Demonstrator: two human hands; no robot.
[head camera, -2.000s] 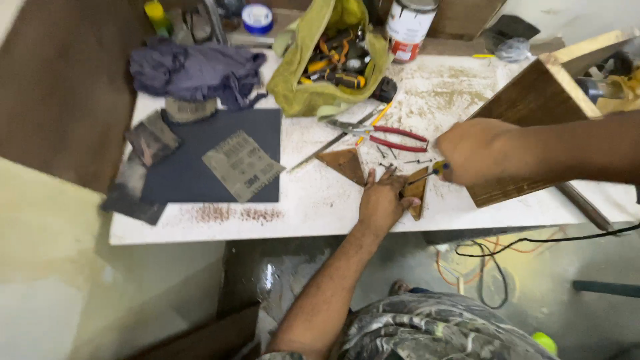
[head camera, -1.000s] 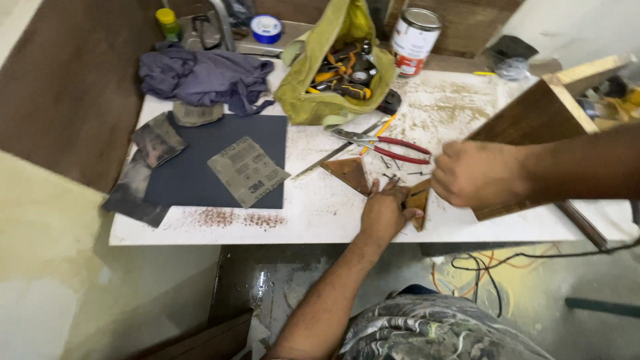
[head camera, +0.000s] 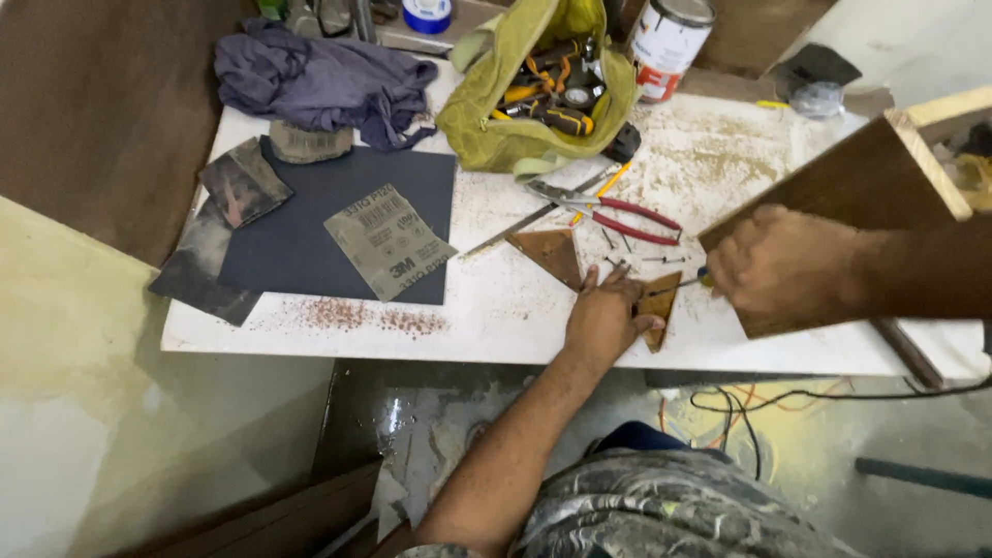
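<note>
My left hand (head camera: 608, 314) presses a triangular wooden piece (head camera: 663, 304) against the white tabletop, thumb and fingers at its left side. My right hand (head camera: 748, 263) is closed around the handle of a screwdriver (head camera: 703, 276), whose thin shaft points left to a dark screw at the wooden piece. Just left of my left fingers lies a second triangular wooden piece (head camera: 552, 254). Several loose screws (head camera: 626, 242) are scattered beyond my left hand. Red-handled pliers (head camera: 612, 209) lie behind them, over a pencil (head camera: 618, 180) and beside a long thin metal strip (head camera: 535, 221).
An open green tool bag (head camera: 484, 116) and a paint can (head camera: 670, 46) stand at the back. On the left are a purple cloth (head camera: 318, 74), a dark sheet (head camera: 287, 256) and sandpaper pieces (head camera: 390, 240). A wooden box (head camera: 821, 178) stands right, near my right forearm.
My left hand stays on the wooden piece throughout. My right hand remains near its right side, with the screwdriver shaft plainer now than one second ago.
</note>
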